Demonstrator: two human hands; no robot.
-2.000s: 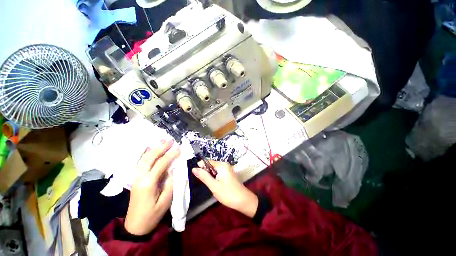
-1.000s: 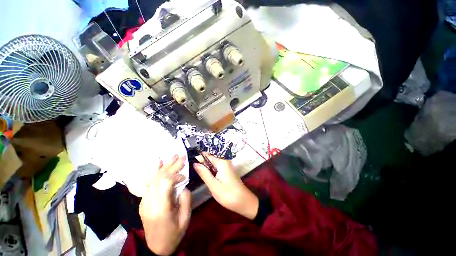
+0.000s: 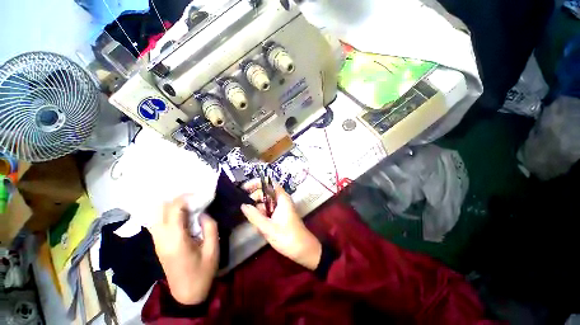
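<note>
A white fabric piece (image 3: 168, 174) lies on the table left of the overlock machine's needle area (image 3: 207, 141). My left hand (image 3: 186, 247) grips its near edge, with the fabric bunched between thumb and fingers. My right hand (image 3: 280, 222) holds dark thread snips (image 3: 268, 195) in its palm, points upward. Its thumb and finger are at the edge of a black fabric piece (image 3: 230, 200) that lies between my hands. More black fabric (image 3: 132, 257) hangs at the table edge left of my left hand.
The cream machine head (image 3: 235, 76) stands ahead. Black-and-white trimmings (image 3: 280, 174) lie beside the foot. A red thread tangle (image 3: 343, 184) is at the right. A desk fan (image 3: 48, 114) stands left. Patterned green cloth (image 3: 381, 79) lies at the right, and a grey plastic bag (image 3: 432, 190) hangs below the edge.
My left hand has closed on the white fabric and drawn its near edge back to the left. More black fabric shows between my hands. The snips now point upward. The camera view has shifted slightly.
</note>
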